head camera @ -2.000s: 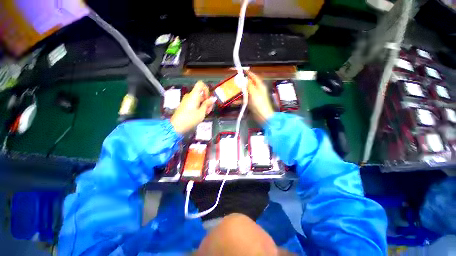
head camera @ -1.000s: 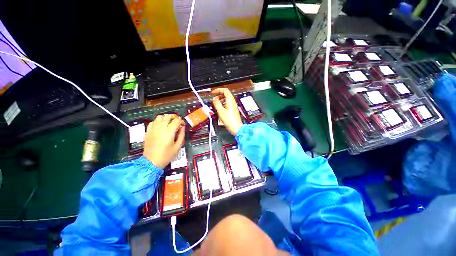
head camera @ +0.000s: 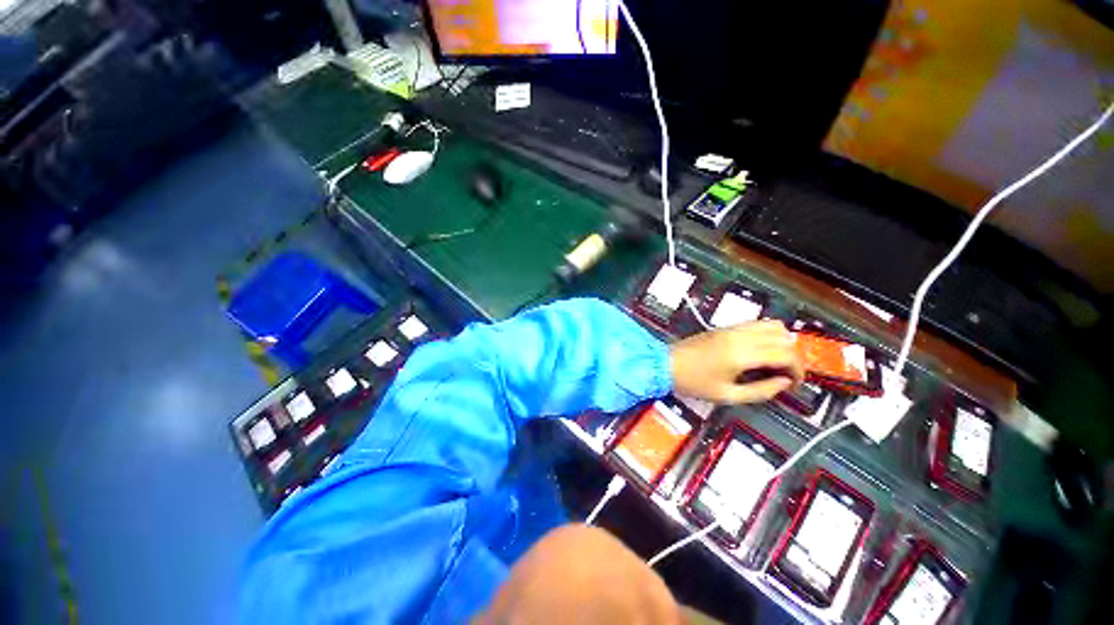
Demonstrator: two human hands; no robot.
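My left hand, in a blue sleeve, has its fingers closed around the left end of a red-edged smartphone with an orange screen, over the clear blister tray. The phone's right end is near a white plug-like piece on a white cable. Another orange-screened phone lies in the tray's front row, with a white cable end beside its lower edge. Several phones with white faces, such as one at the front, lie in the tray. My right hand is not in view.
A black keyboard and a monitor stand behind the tray. A dark tray of phones is low at left, near a blue stool. White cables hang across the bench. A dark tool with a yellowish section lies left of the tray.
The view has swung to the left. My left hand has come onto the orange-screened phone. My right hand, seen at that phone before, is out of the picture.
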